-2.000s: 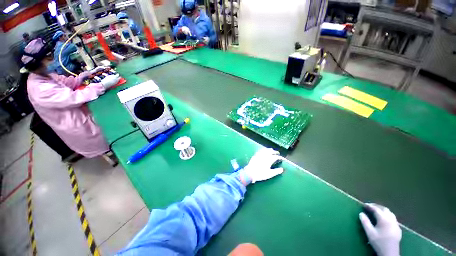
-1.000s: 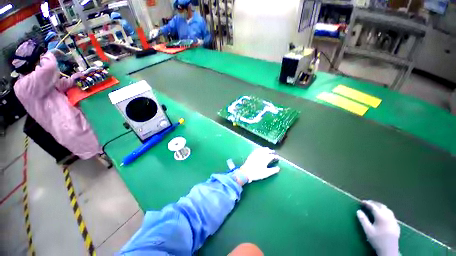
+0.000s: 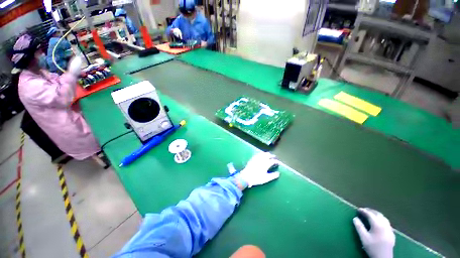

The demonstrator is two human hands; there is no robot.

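A green printed circuit board [image 3: 257,120] with a white-silver bent track lies on the dark conveyor belt [image 3: 323,146], beyond the thin white edge line. My left hand [image 3: 259,170], white-gloved with a light blue wrist band, rests on the bench mat's edge, nearer than the board and not touching it. Its thumb and fingers are apart and I see nothing held. My right hand [image 3: 376,234], also gloved, rests at the same edge at the lower right. Its fingers bend over the line, thumb apart, with no object visible in it.
On the green mat [image 3: 282,221] stand a grey-white box with a round black opening [image 3: 145,111], a blue rod [image 3: 151,146] and a white-flanged reel [image 3: 179,151]. Across the belt are a black-and-white unit [image 3: 298,72] and yellow strips [image 3: 348,107]. People work at the left and far end.
The board has shifted along the belt, away and to the left past my hands. My hands have stayed at the edge. The view has turned slightly. The person in pink has raised a hand.
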